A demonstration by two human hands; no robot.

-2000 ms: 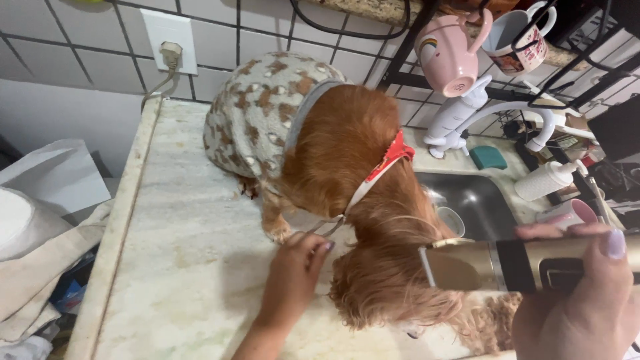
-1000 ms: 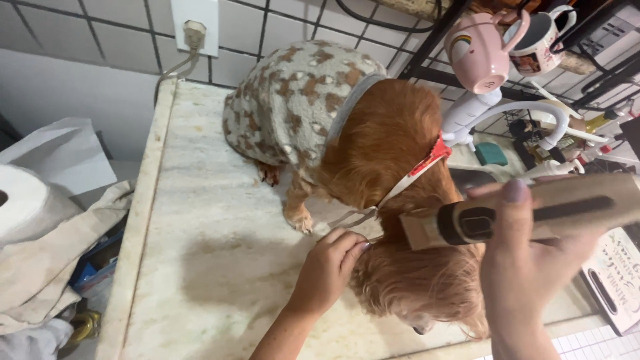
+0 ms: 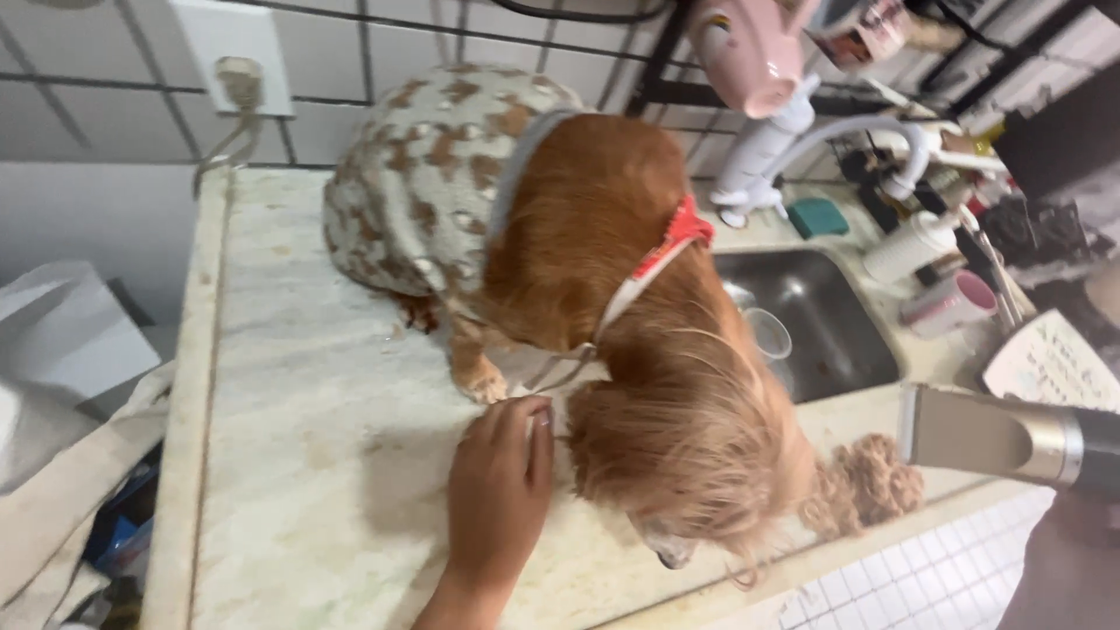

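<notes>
A reddish-brown dog sits on a pale marble counter, its head lowered to the right. It wears a spotted fleece garment and a white and red collar. My left hand holds the thin end of a strap by the dog's front paw. At the right edge my right hand, blurred and partly out of frame, is around a gold and black hair clipper, apart from the dog. A clump of cut fur lies between clipper and dog's head.
A steel sink with a clear cup is behind the dog. Around it stand a white faucet, a green sponge, a white bottle and a pink-lined cup. A pink mug hangs above.
The clipper, against the dog's neck a second ago, has moved right, away from the dog, with my right hand. My left hand remains near the dog's front paw.
</notes>
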